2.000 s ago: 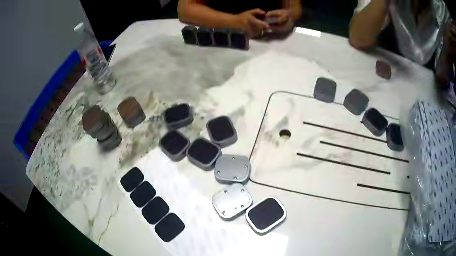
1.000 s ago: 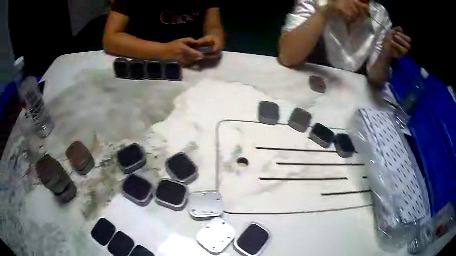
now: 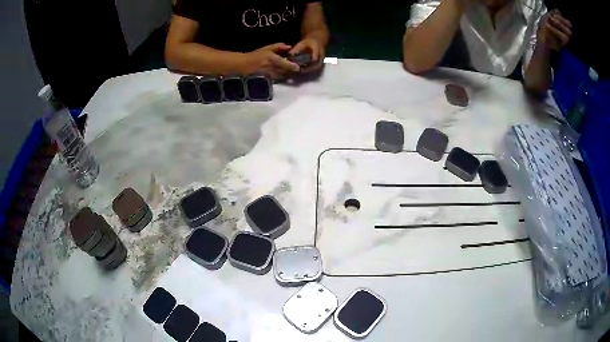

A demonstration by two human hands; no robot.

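Neither of my hands is in view. Two bare metal housings lie nearest, one silver-faced housing (image 3: 310, 307) below another (image 3: 297, 264). A padded housing (image 3: 360, 312) with a black face and silver rim lies to their right. Several more padded housings (image 3: 251, 251) are grouped just beyond and to the left. Black adhesive pads (image 3: 160, 305) lie in a diagonal row on the white backing sheet (image 3: 221, 294); the lowest is cut off by the bottom edge.
Brown-faced pieces (image 3: 89, 229) and a bottle (image 3: 69, 147) stand left. Dark grey pieces (image 3: 432, 143) line the grooves' far side. A plastic bag of patterned sheets (image 3: 558, 214) lies right, beside something blue. Two people sit opposite; one holds a dark piece behind a row of black-faced units (image 3: 233, 88).
The view has tilted up and shifted, so the lower pads have moved partly out of the picture. The laid-out pieces keep their arrangement. The right-hand person's hands have moved.
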